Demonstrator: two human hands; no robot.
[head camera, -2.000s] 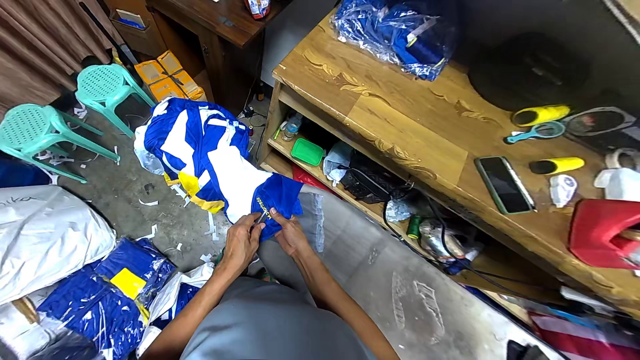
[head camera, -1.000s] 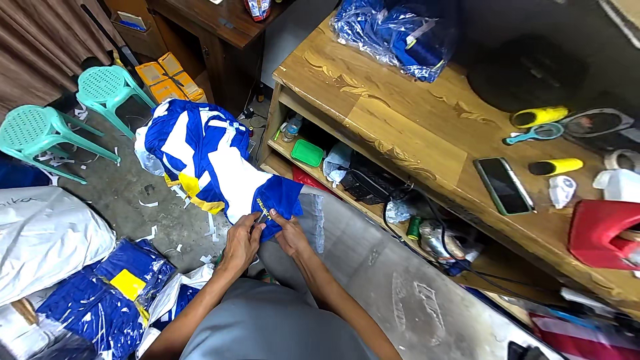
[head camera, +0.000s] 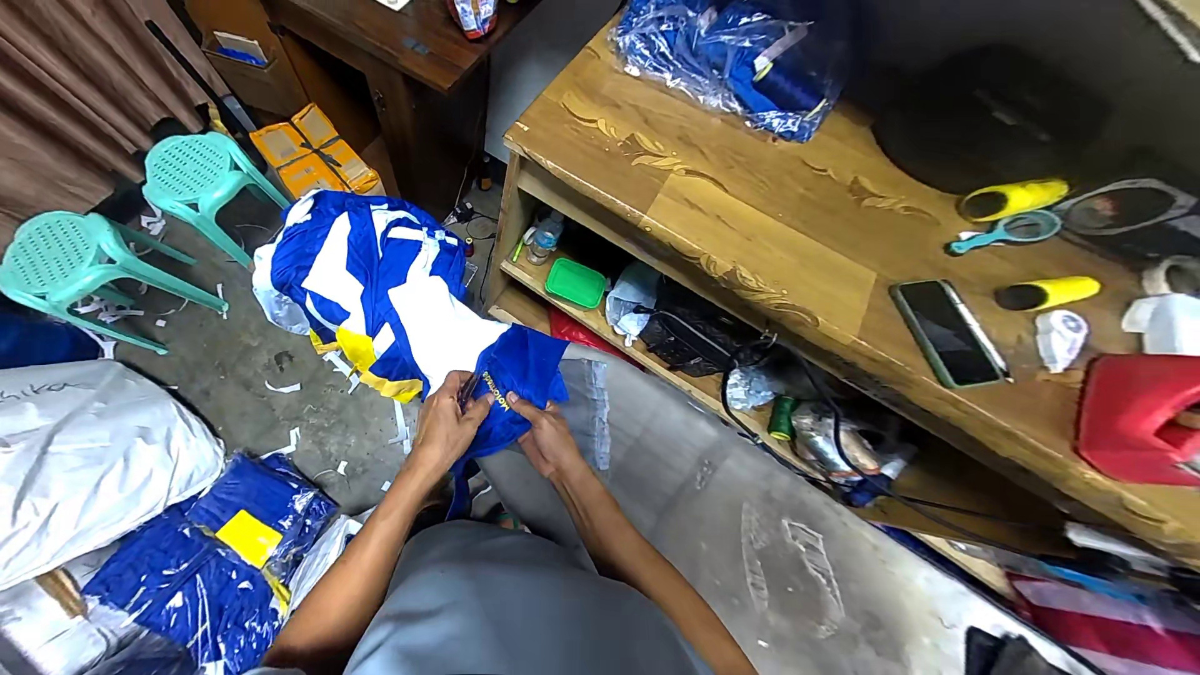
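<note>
A blue, white and yellow fabric piece drapes from a heap at the upper left down to my hands. Its blue end bears small yellow lettering. My left hand is closed around a small dark tool, too small to name surely, at the left edge of the blue part. On the right side of the lettering, my right hand pinches the blue fabric between thumb and fingers. Beneath the cloth's end lies a grey surface with strips of clear tape.
A wooden cabinet runs along the right, bearing a phone, yellow thread cones and a red object. Green plastic stools stand at left on a floor with scraps. Plastic-wrapped blue garments and a white sack lie lower left.
</note>
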